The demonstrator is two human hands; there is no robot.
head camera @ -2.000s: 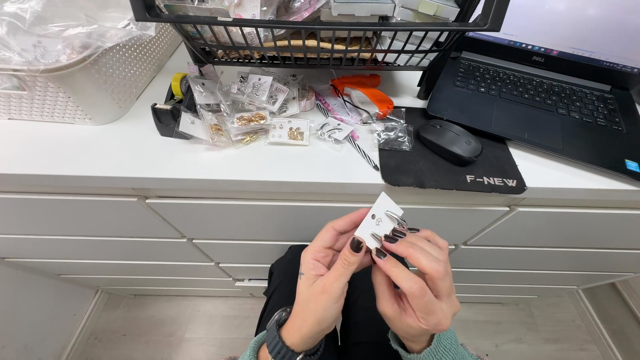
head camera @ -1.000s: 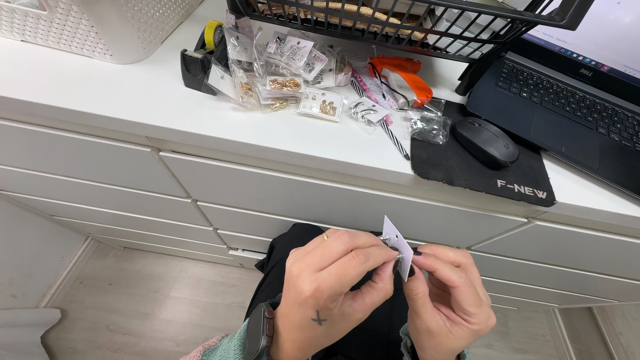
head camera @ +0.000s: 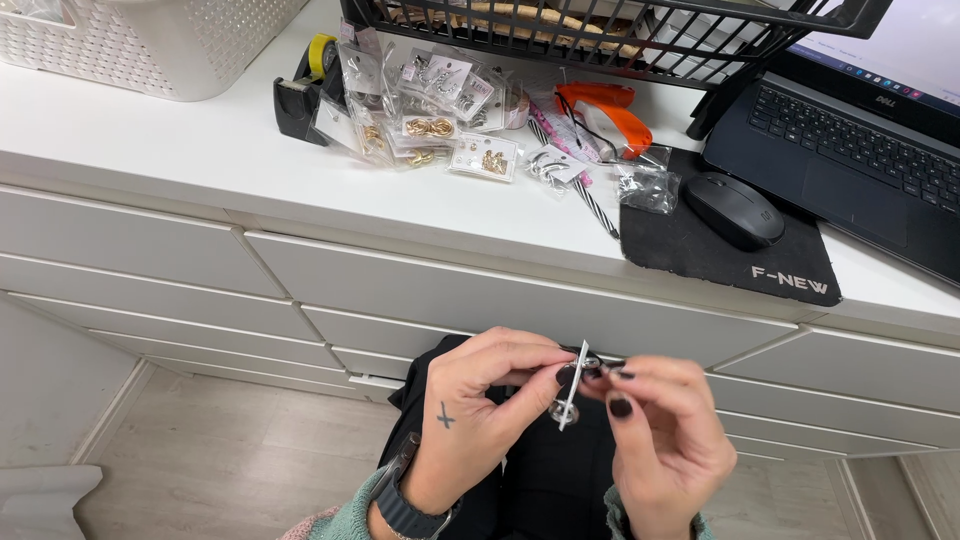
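Observation:
Above my lap, my left hand (head camera: 487, 405) pinches a white earring card (head camera: 574, 386) between thumb and fingers. The card is seen nearly edge-on, with silver-coloured earrings (head camera: 564, 412) on it, one low on its left side and metal showing near its top. Close to the card's right side is my right hand (head camera: 664, 427), thumb and fingertips together at the metal near the top; whether they grip a small part is too blurred to tell. On the white counter lie packaged earrings (head camera: 446, 79), gold hoops on a card (head camera: 429, 127) and another earring card (head camera: 484, 156).
A black tape dispenser (head camera: 296, 109) and a pale woven basket (head camera: 172, 45) stand at left. Behind the earrings is a black basket (head camera: 585, 37). A striped pen (head camera: 596, 210), an orange object (head camera: 615, 112), a mouse (head camera: 733, 210) and a laptop (head camera: 855, 150) lie toward the right.
The card has turned from showing its face to nearly edge-on. My right fingers have shifted from the card's edge to the metal near its top. The view has moved closer to the counter.

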